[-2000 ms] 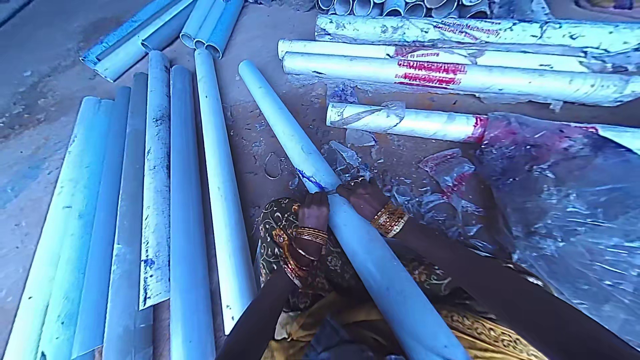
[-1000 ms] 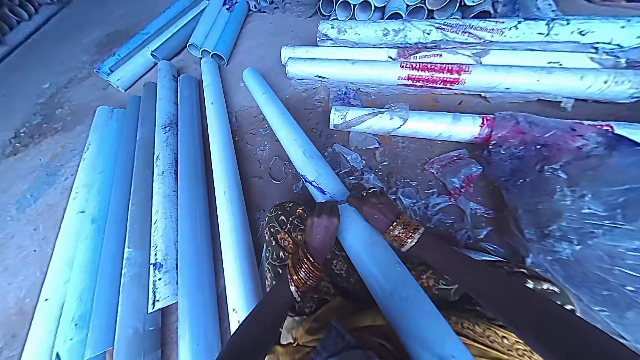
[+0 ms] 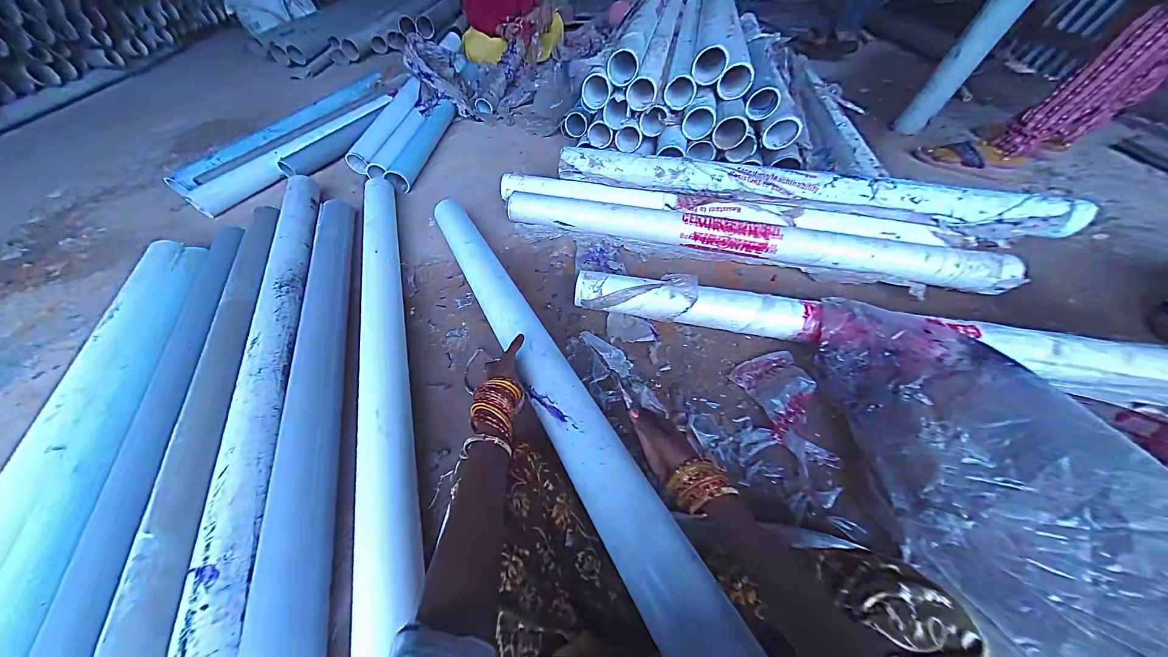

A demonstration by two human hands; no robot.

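A long pale blue pipe [image 3: 593,447] lies slanted across my lap, with a purple mark near its middle. My left hand [image 3: 504,367] touches the pipe's left side above that mark, one finger stretched out along it; the fingers are apart. On the other side of the pipe, my right hand [image 3: 659,440] is lowered beside it, with its fingertips at torn clear plastic film [image 3: 611,356]. Whether it grips a piece of the film or a small thing is too unclear to tell. Bangles circle both wrists.
Several long pipes [image 3: 388,411] lie side by side at left. White wrapped pipes [image 3: 821,239] lie crosswise at upper right, above a large clear plastic sheet [image 3: 1022,484]. Behind them is a stack of pipes [image 3: 698,119]. One person's foot [image 3: 976,155] shows at upper right; another person sits at top centre.
Both hands have left the purple mark where they were together on the pipe. The left has moved up along the pipe, the right off to its right side. The view has tilted up.
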